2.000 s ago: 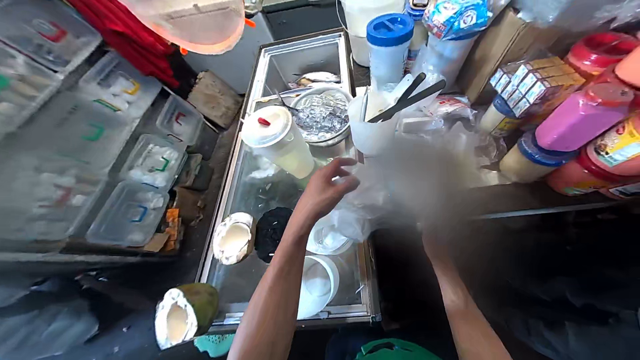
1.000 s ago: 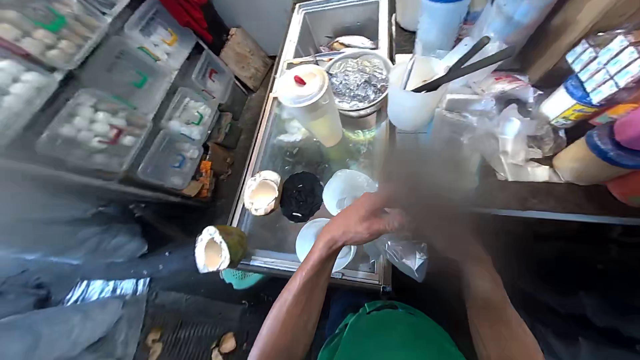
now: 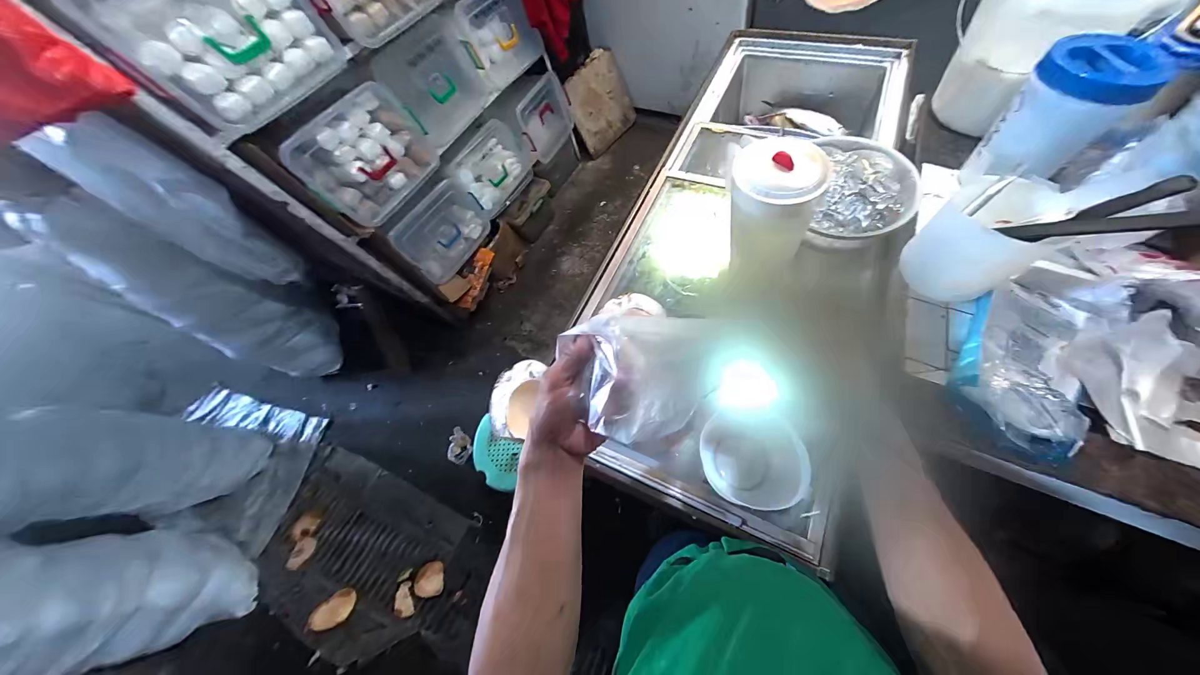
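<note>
My left hand (image 3: 565,403) grips the edge of a clear plastic bag (image 3: 647,380), held over the near left part of the glass-topped freezer. A blurred patch covers my right hand, so what it holds cannot be told. Below the bag's right side, a white plastic bowl (image 3: 755,459) rests on the glass. Farther back stand a lidded plastic pitcher with a red knob (image 3: 778,197) and a metal bowl of ice (image 3: 862,192). An opened coconut (image 3: 516,400) is just left of my left hand; another white-rimmed one (image 3: 633,306) shows partly behind the bag.
At right, a counter holds a white plastic pitcher with black-handled utensils (image 3: 970,244), crumpled plastic bags (image 3: 1031,375) and a blue-lidded container (image 3: 1106,70). Shelves of clear boxes (image 3: 361,155) stand at left. Filled sacks (image 3: 122,459), a green basket (image 3: 497,455) and a mat with shell pieces (image 3: 375,553) lie low.
My left hand has moved left from above the white bowls and now grips a spread clear bag. The view has swung toward the left.
</note>
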